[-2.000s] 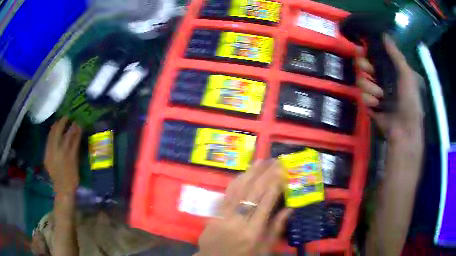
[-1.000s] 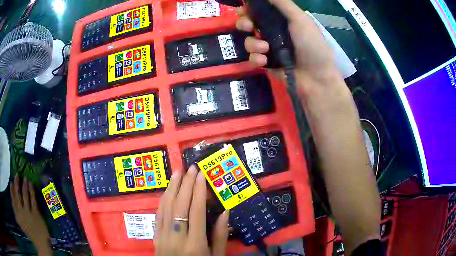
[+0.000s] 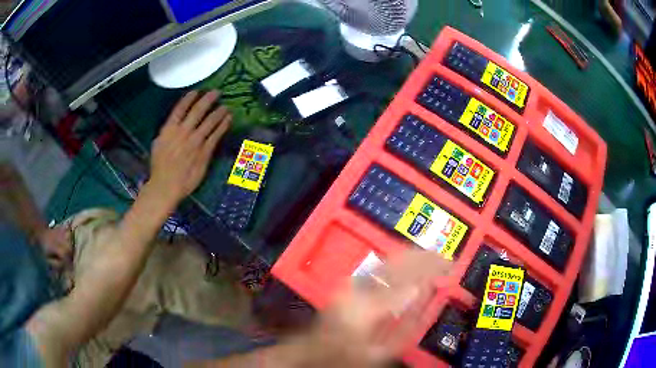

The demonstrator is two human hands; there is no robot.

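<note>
A keypad phone with yellow film [image 3: 500, 298] lies tilted across back-up phones at the near right of the red tray [image 3: 327, 226]. My left hand [image 3: 392, 298] is blurred over the tray's near edge, left of that phone. Its fingers look extended and no held thing shows. It partly hides a white label [image 3: 370, 266] in an empty-looking slot. Keypad phones with yellow film [image 3: 431, 223] fill the left column. Black phones lie back-up [image 3: 534, 219] in the right column, with a white label sheet [image 3: 559, 131] at its far end. My right hand and the scanner are not in view.
Another person's hand [image 3: 183, 147] rests on the bench at left, beside a second keypad phone [image 3: 244, 180]. Two white-faced pieces [image 3: 320, 98], a white monitor stand [image 3: 194, 57] and a fan [image 3: 377, 21] stand beyond. A pale soft block [image 3: 608, 255] lies right of the tray.
The view has swung left, so the tray now shows further right and slanted. My right hand and the dark scanner have left the picture. My left hand is now blurred, further from the yellow-film phone.
</note>
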